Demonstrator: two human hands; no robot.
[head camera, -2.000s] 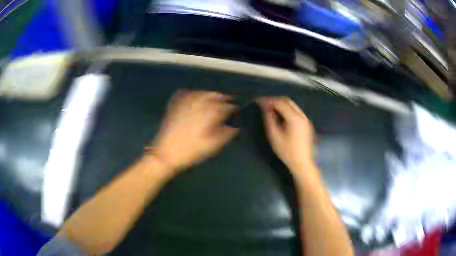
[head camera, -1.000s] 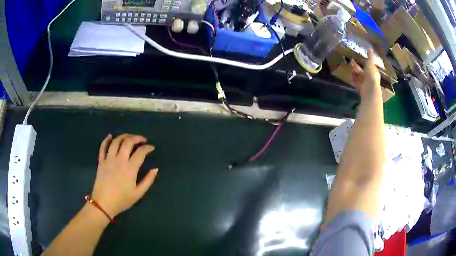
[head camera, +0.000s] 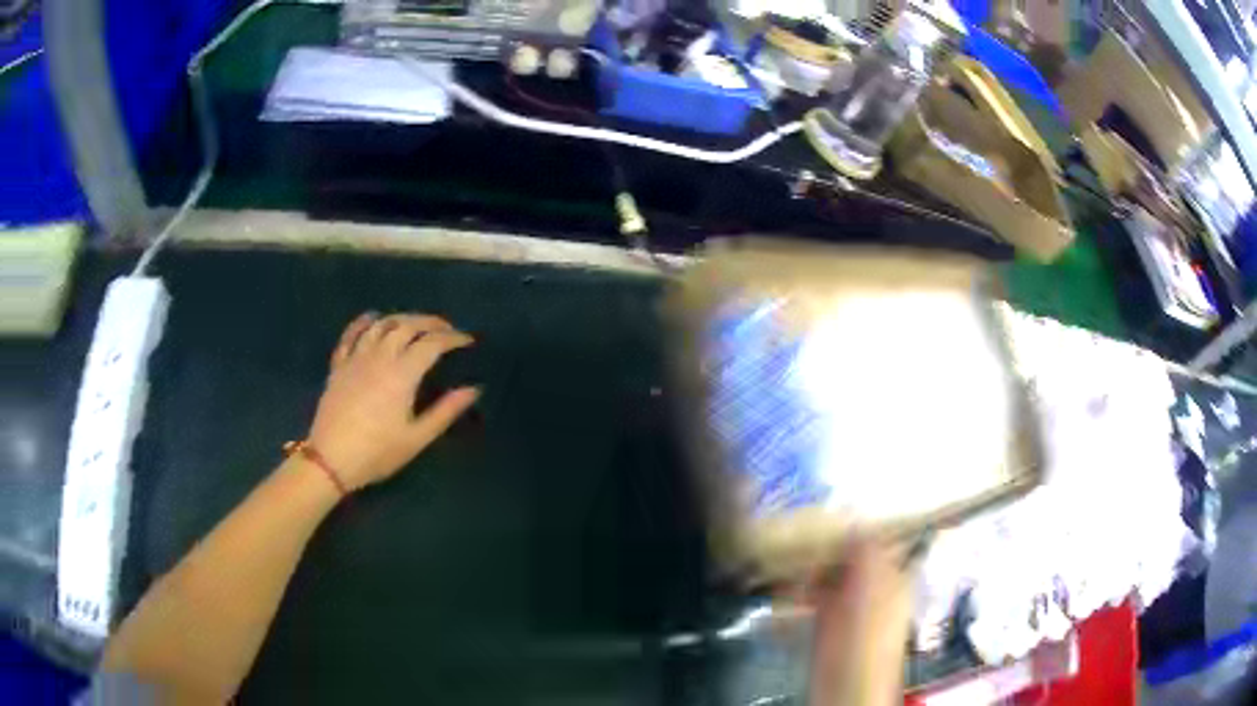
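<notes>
A shallow brown cardboard parts tray (head camera: 841, 269) is over the right-centre of the dark green bench, blurred. It holds small blue parts (head camera: 761, 400) at its left and a bright white mass (head camera: 903, 393) on the right. My right hand (head camera: 862, 579) is at the tray's near edge, blurred, its fingers partly hidden by the tray; it grips that edge. My left hand (head camera: 386, 393) lies palm down on the bench, left of the tray, fingers apart and empty.
A long white power strip (head camera: 110, 455) lies at the left. White wrapped units (head camera: 1117, 469) are piled at the right above a red bin (head camera: 1107, 662). At the back are white papers (head camera: 361, 86), a blue box (head camera: 676, 94), a clear jar (head camera: 882, 90) and an open cardboard box (head camera: 986, 166).
My right hand has come back from the box at the back right and now holds the tray over the bench. My left hand stays on the bench. The view has shifted slightly.
</notes>
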